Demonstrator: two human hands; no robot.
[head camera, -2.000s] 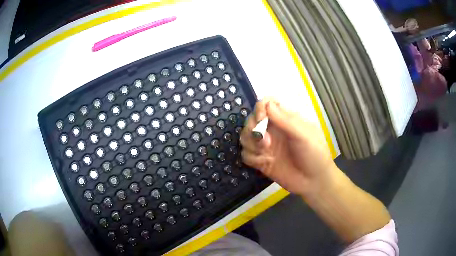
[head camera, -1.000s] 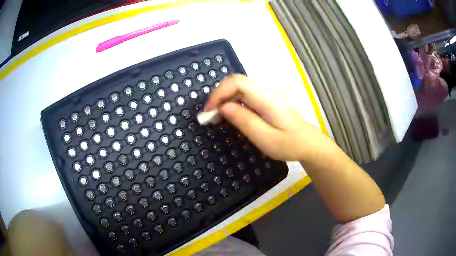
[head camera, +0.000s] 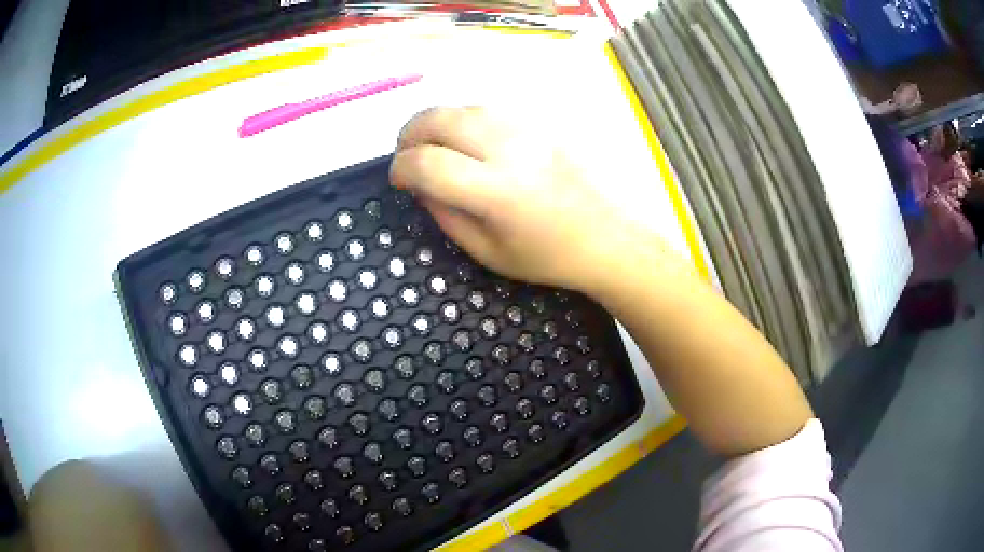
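Observation:
A black blister tray (head camera: 151, 334) lies flat on the white top, with many small round shiny parts (head camera: 289, 346) in rows of pockets. My right hand (head camera: 475, 194) is over the tray's top edge, back of the hand up, fingers pinched together. It covers the upper right pockets. The white-tipped swab it held in the earlier frames is hidden behind the fingers. A blurred skin-coloured shape (head camera: 92, 509) is cut off at the lower left; it may be my left hand or arm, with no fingers to make out.
A pink pen (head camera: 329, 105) lies beyond the tray. Yellow tape (head camera: 183, 95) borders the area. A black tray (head camera: 183, 43) and thin dark tools (head camera: 464, 18) are at the back. A thick grey-brown layered pile (head camera: 745, 183) stands right, a blue bin (head camera: 896, 27) and a person (head camera: 941, 205) beyond.
My right hand has moved up and left across the tray to its top edge, and the swab tip has gone out of sight. The view has shifted, so tray and pen sit lower and further right.

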